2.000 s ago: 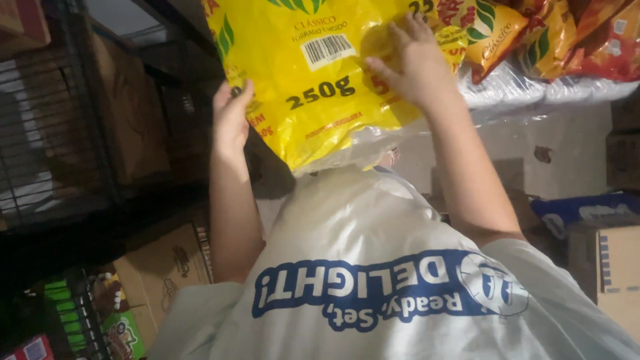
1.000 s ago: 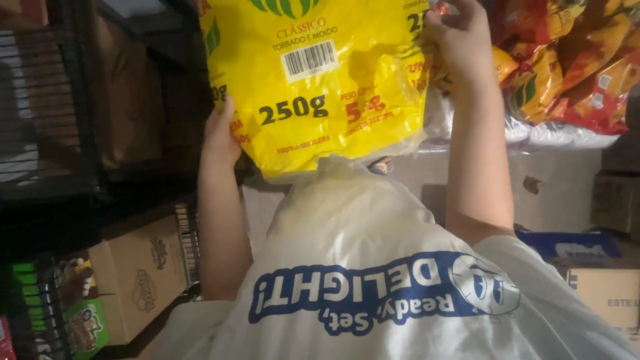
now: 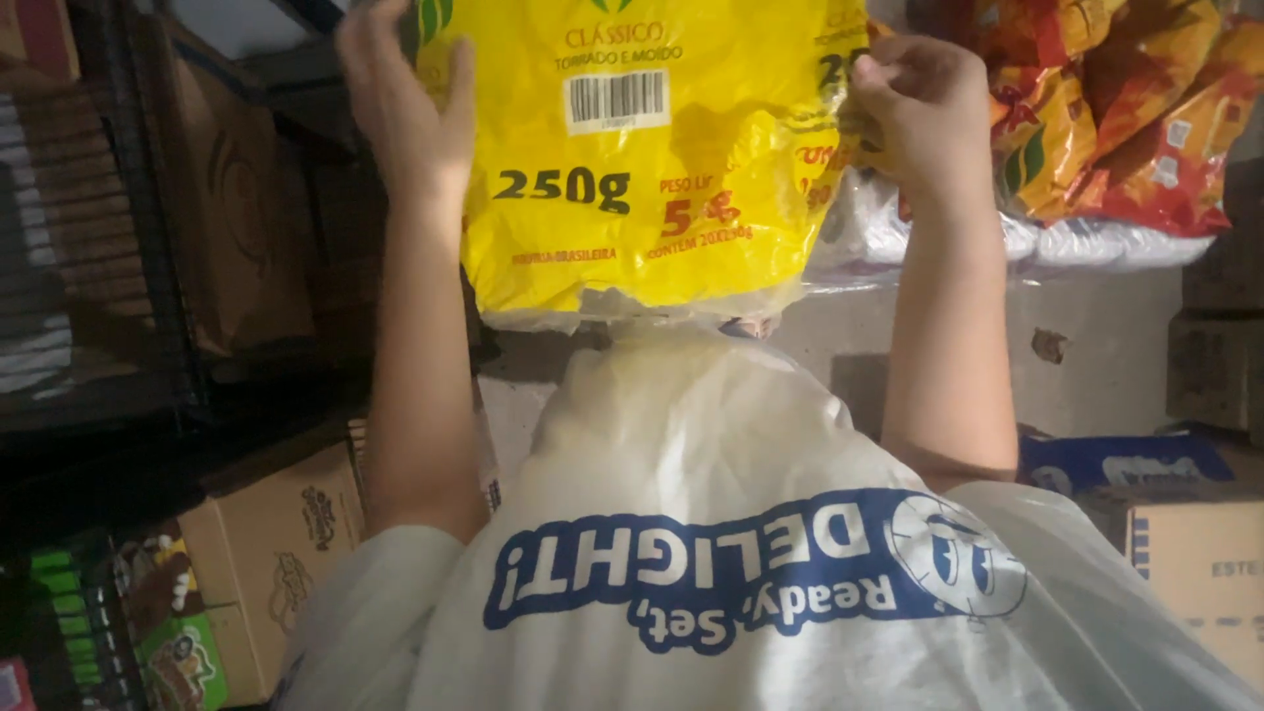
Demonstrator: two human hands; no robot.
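A large yellow plastic coffee bag [image 3: 642,178], printed and bearing a barcode, hangs upright in front of my chest, its lower edge by the shirt. My right hand [image 3: 923,104] pinches its right edge between thumb and fingers. At the left edge is my left hand [image 3: 410,109], fingers spread and thumb against or beside the plastic; whether it grips cannot be told. The bag's top is cut off by the view. It looks loose and wrinkled; its contents are hidden.
Orange and red packets [image 3: 1126,118] lie on white plastic-wrapped packs [image 3: 1076,242] at the right. A dark wire rack [image 3: 163,197] stands at the left. Below are an open-looking cardboard box [image 3: 272,563] at the left and another cardboard box [image 3: 1200,563] with a blue pack [image 3: 1136,464] at the right.
My right hand has moved from the bag's printed front to its right edge. My left hand has risen along the left edge, with its fingers now more spread.
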